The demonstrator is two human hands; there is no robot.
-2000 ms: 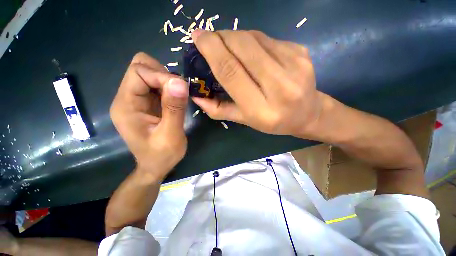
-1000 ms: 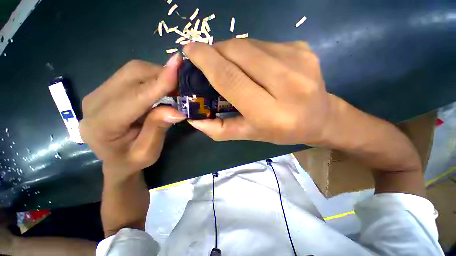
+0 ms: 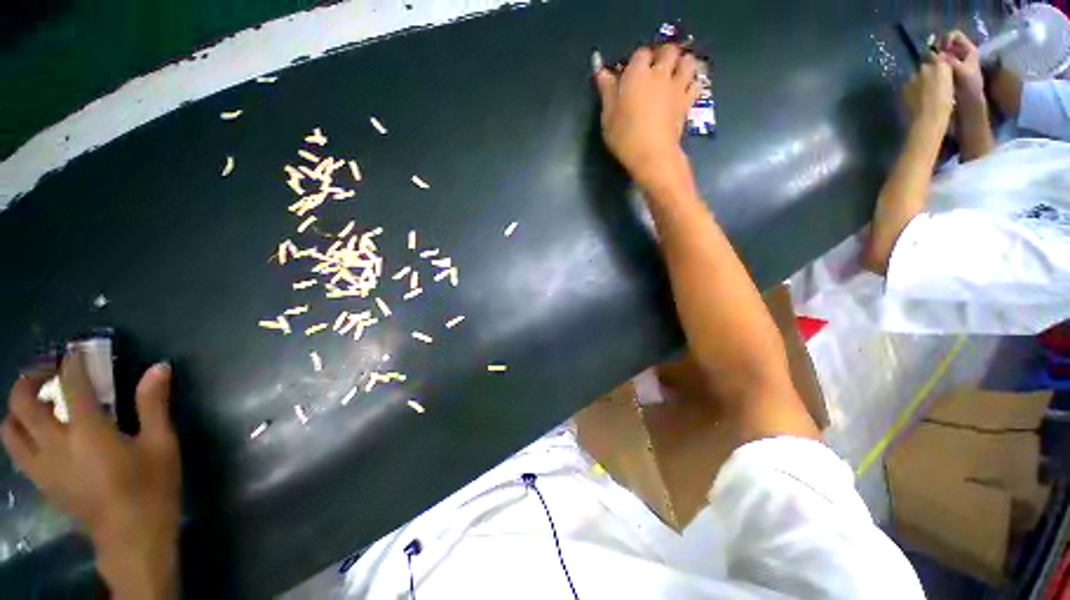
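My right hand (image 3: 651, 108) reaches out to the back and lies over several dark units. A unit with a blue and white face (image 3: 702, 103) shows at its fingers; whether it is gripped I cannot tell. My left hand (image 3: 100, 440) is at the far left, fingers spread over a unit with a pale face and dark edges (image 3: 96, 366). The fingers partly hide this unit, and their hold on it is unclear. Many small cream strips (image 3: 352, 267) lie in a loose pile on the dark green surface (image 3: 534, 340) between my hands.
Another person's hands (image 3: 942, 82) hold a small dark thing at the upper right. That person's white sleeve (image 3: 986, 234) is below them. A pale edge rail (image 3: 235, 61) runs along the back left. Cardboard boxes (image 3: 956, 481) stand low at the right.
My hands have parted from the dark unit held between them; the right went right, the left went left. The view has turned right, showing more of the strips and another person.
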